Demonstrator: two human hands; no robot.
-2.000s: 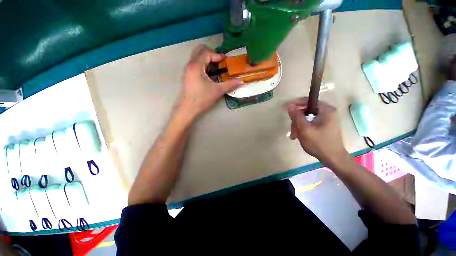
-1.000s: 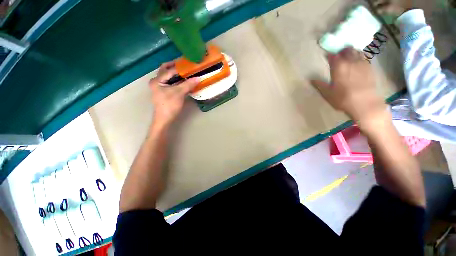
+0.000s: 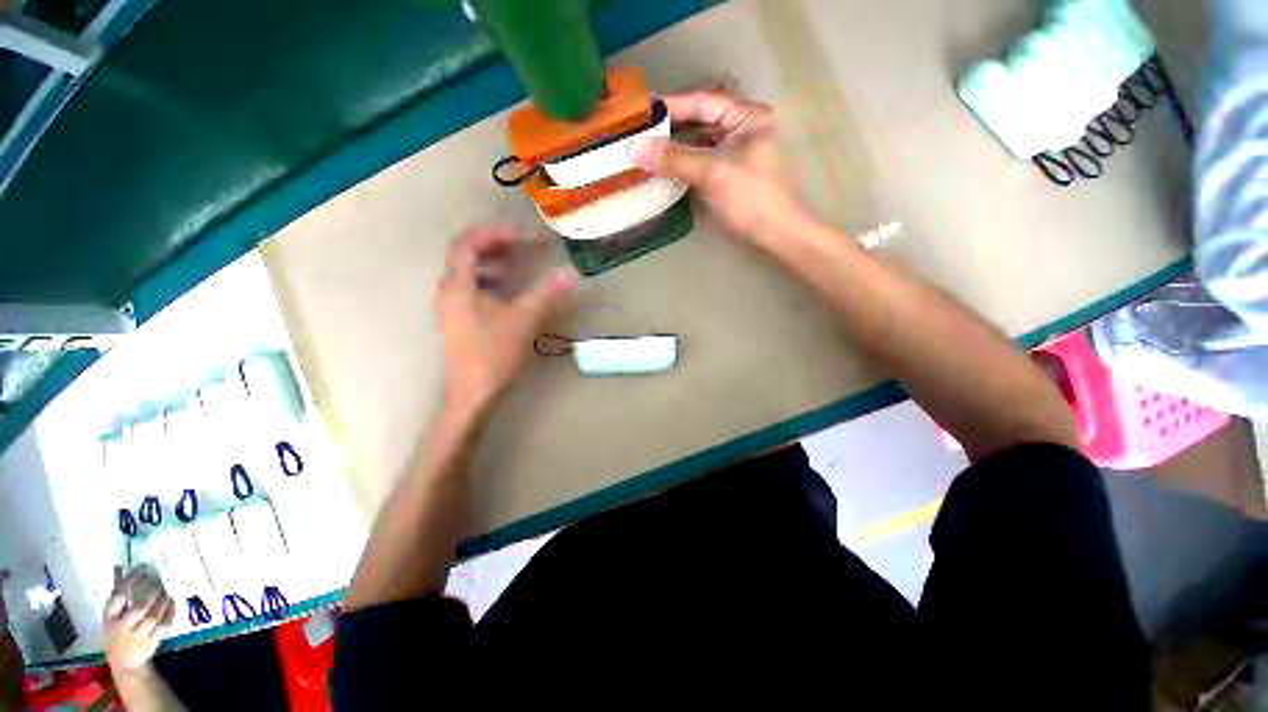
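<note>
My right hand (image 3: 730,160) grips the right end of a pale device (image 3: 598,156) at the orange press fixture (image 3: 577,118); its black wrist loop points left. The green press head (image 3: 547,56) stands over the fixture. The fixture sits on a white pad (image 3: 619,213) over a dark green press base (image 3: 633,242). My left hand (image 3: 494,313) is blurred, its fingers apart, holding nothing visible. A second mint device (image 3: 626,355) lies on the tan board between my left hand and the bench edge, its loop to the left.
Several mint devices (image 3: 1064,77) stand side by side at the right, loops toward me. Pale devices (image 3: 271,387) lie in two rows on the white sheet at left, where another person's hand (image 3: 139,612) reaches in. A pale sleeve (image 3: 1235,181) is at the far right.
My left hand has left the fixture and moved down. My right hand has come from the right-hand devices to the fixture, holding a device there. A device now lies on the board before me.
</note>
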